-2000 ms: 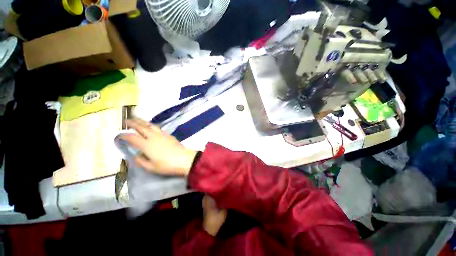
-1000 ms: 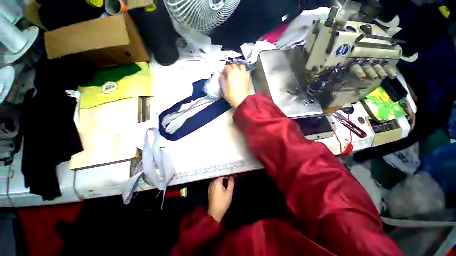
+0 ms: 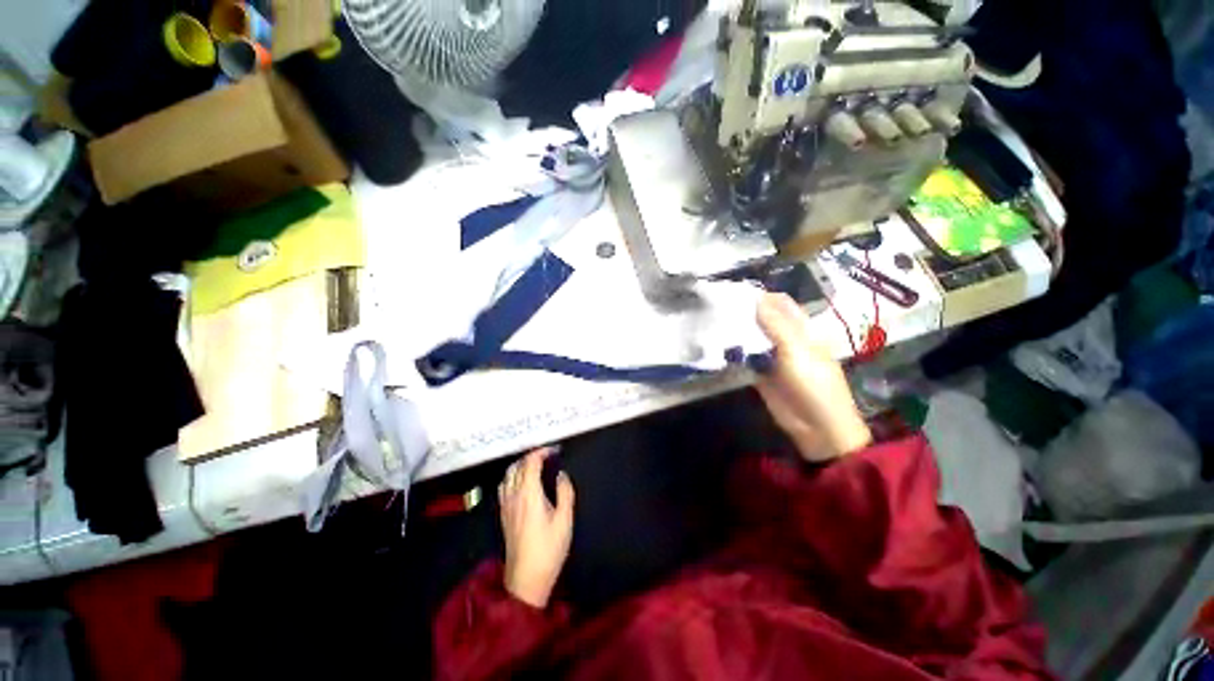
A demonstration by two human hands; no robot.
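Observation:
My right hand (image 3: pixel 809 389) is at the table's front edge, below the overlock machine (image 3: pixel 832 127). Its fingers are closed on the end of a navy strip (image 3: pixel 586 365), which trails left along the table to a small curl. My left hand (image 3: pixel 537 528) lies low on the black cloth (image 3: pixel 652 466) over my lap, thumb apart from the fingers; whether it grips the cloth is unclear. Another navy piece (image 3: pixel 526 299) lies flat behind the strip. Grey strips (image 3: pixel 373 419) hang over the front edge at left.
Red-handled snips (image 3: pixel 879 281) and red thread (image 3: pixel 868 341) lie right of my right hand. A yellow-green cloth (image 3: pixel 273 253) and black cloth (image 3: pixel 127 399) are at left. A carton (image 3: pixel 193 140) and fan (image 3: pixel 446 40) stand behind. White scraps (image 3: pixel 573 166) lie beside the machine bed (image 3: pixel 679 206).
My right hand went from the grey strips at left to the scraps by the machine, then forward and right with the navy strip. The strip is now drawn out along the front edge.

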